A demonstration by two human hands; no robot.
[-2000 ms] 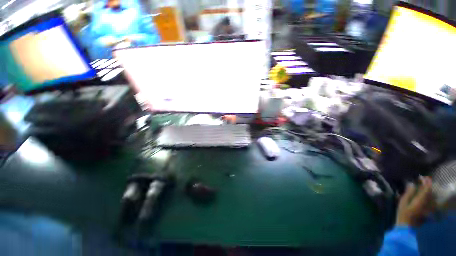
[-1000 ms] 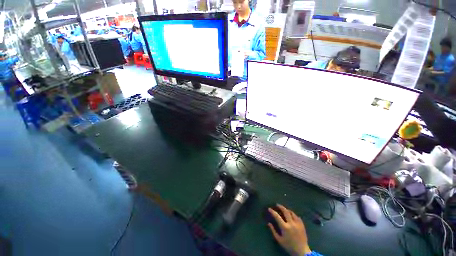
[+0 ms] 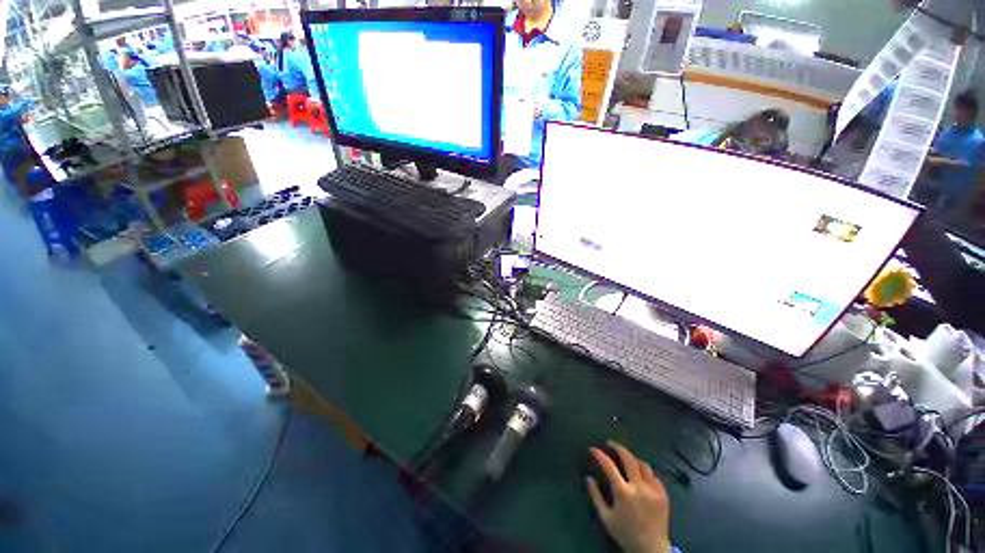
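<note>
My right hand lies palm down on a small black mouse at the lower middle right of the view. The hand covers most of the mouse, and only a dark edge shows between the fingers. My left hand is not in view. The middle monitor shows a mostly white page. A long grey keyboard lies below it. The left monitor shows a blue desktop with a white window.
Two black cylinders with pale bands, possibly microphones, lie left of my hand. A light mouse and tangled cables are at right. A black keyboard rests on a black box. A person in blue stands behind the monitors.
The view has turned left since the oldest frame, where my right hand was by the cream roll. Since one second ago, my hand on the mouse has barely shifted.
</note>
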